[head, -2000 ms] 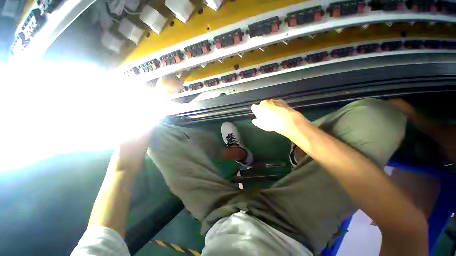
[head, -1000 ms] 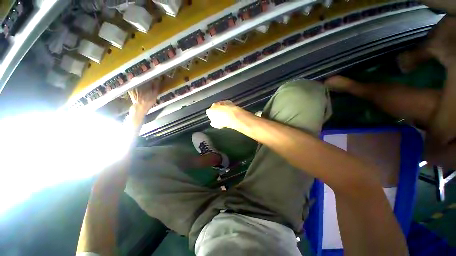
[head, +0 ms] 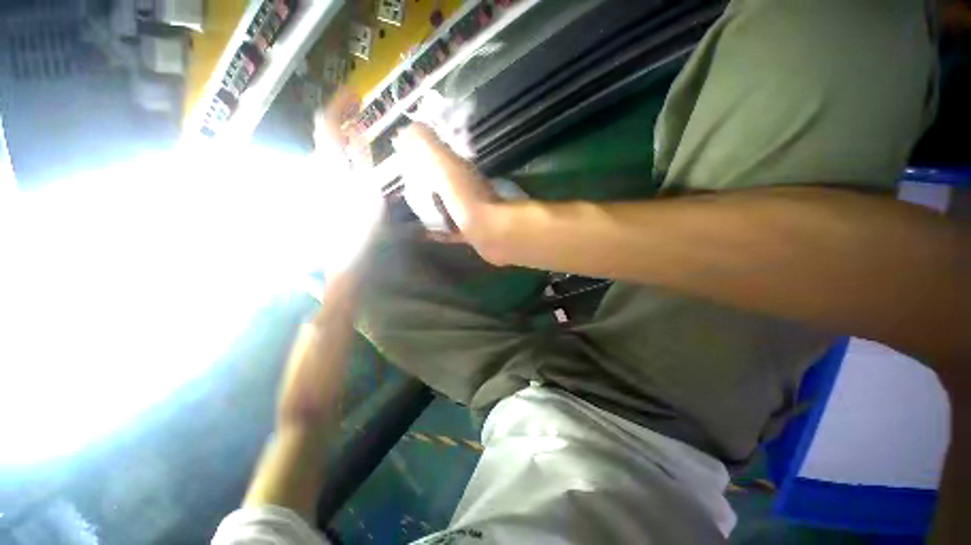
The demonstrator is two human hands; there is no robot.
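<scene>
My left hand (head: 349,154) is at the front edge of the yellow rack shelf (head: 413,34), blurred and mostly washed out by glare. My right hand (head: 460,197) is just beside it, below the white shelf edge. A pale shape shows under the right palm and a whitish, cable-like blur above its fingers; I cannot tell whether the hand grips either. Small pale sockets (head: 363,43) show on the shelf. White adapters (head: 163,53) stand on the upper shelf at the top left.
Very bright glare covers the left side. Black terminals with red parts (head: 243,66) line the shelf edge. Dark frame rails (head: 596,69) run below the rack. My knee is at the upper right. A blue tote (head: 857,500) with a white sheet (head: 882,420) stands at the lower right.
The view has swung left and closer to the shelf end. My right hand has moved in from the rails to beside my left hand; the whitish blur now shows near its fingers.
</scene>
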